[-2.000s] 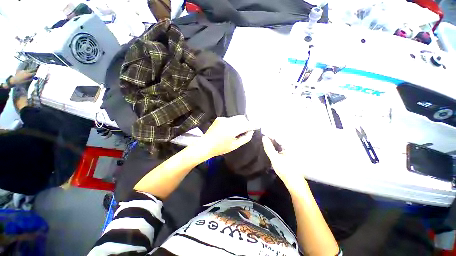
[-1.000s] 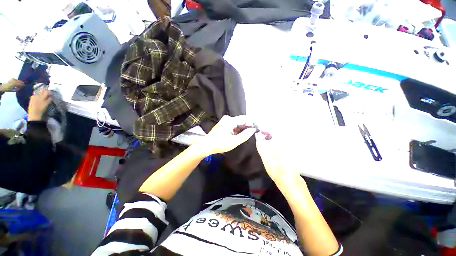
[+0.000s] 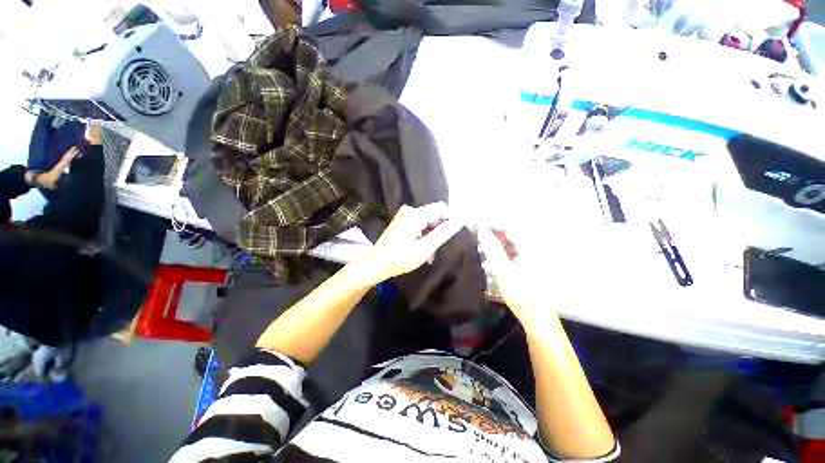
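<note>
A dark brown-grey garment piece (image 3: pixel 446 282) hangs from my hands over the table's front edge toward my lap. My left hand (image 3: pixel 412 237) holds its upper edge with the fingers pinched together. My right hand (image 3: pixel 499 253) is close beside it at the same edge, its fingers bent and washed out by glare, so its hold is hard to make out. Plaid fabric (image 3: pixel 288 172) with pale yellow lines lies bunched left of my hands, joined or laid against plain dark cloth (image 3: pixel 384 149).
The white sewing machine (image 3: pixel 669 136) stands at the right, its needle area (image 3: pixel 554 155) beyond my right hand. Snips (image 3: pixel 670 253) and a smartphone (image 3: pixel 785 282) lie at the right. A red stool (image 3: pixel 154 307) and another person's arm (image 3: pixel 68 172) are at the left.
My fingertips have parted slightly since the last frame, and more of the dark piece shows below them. The neighbouring person's hands have moved. The view has shifted slightly.
</note>
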